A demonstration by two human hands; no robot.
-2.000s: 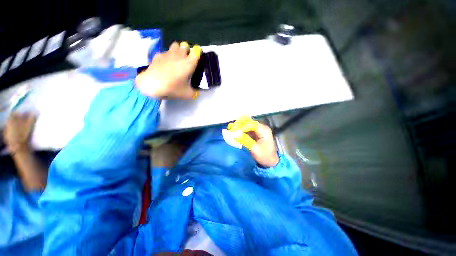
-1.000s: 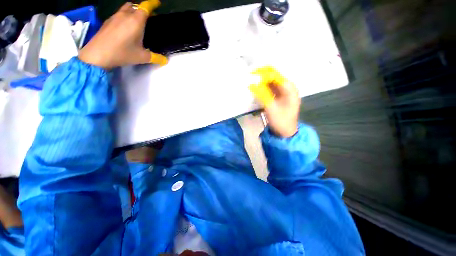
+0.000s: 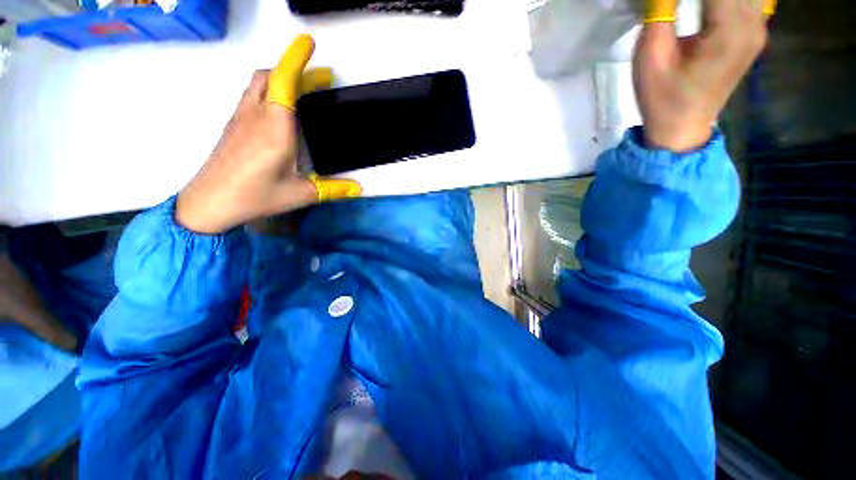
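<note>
A glossy black phone screen [image 3: 389, 120] lies level over the white bench near its front edge. My left hand [image 3: 258, 155] holds it by its left end, with yellow finger cots at the top and bottom corners. My right hand [image 3: 693, 70] is at the top right, partly cut off by the picture's upper edge, with yellow cots on its fingertips. What its fingertips touch is cut off, so I cannot tell if it holds anything. A second black screen [image 3: 375, 5] shows at the upper edge.
The white bench [image 3: 122, 131] spans the upper picture. A blue bin [image 3: 150, 25] with a red mark stands at the upper left. A blurred clear object [image 3: 577, 33] is left of my right hand. Another person's arm [image 3: 28, 300] is at the left edge.
My left hand has brought a black screen down towards the front edge. My right hand has moved up and right. The view has shifted, so the bin sits higher.
</note>
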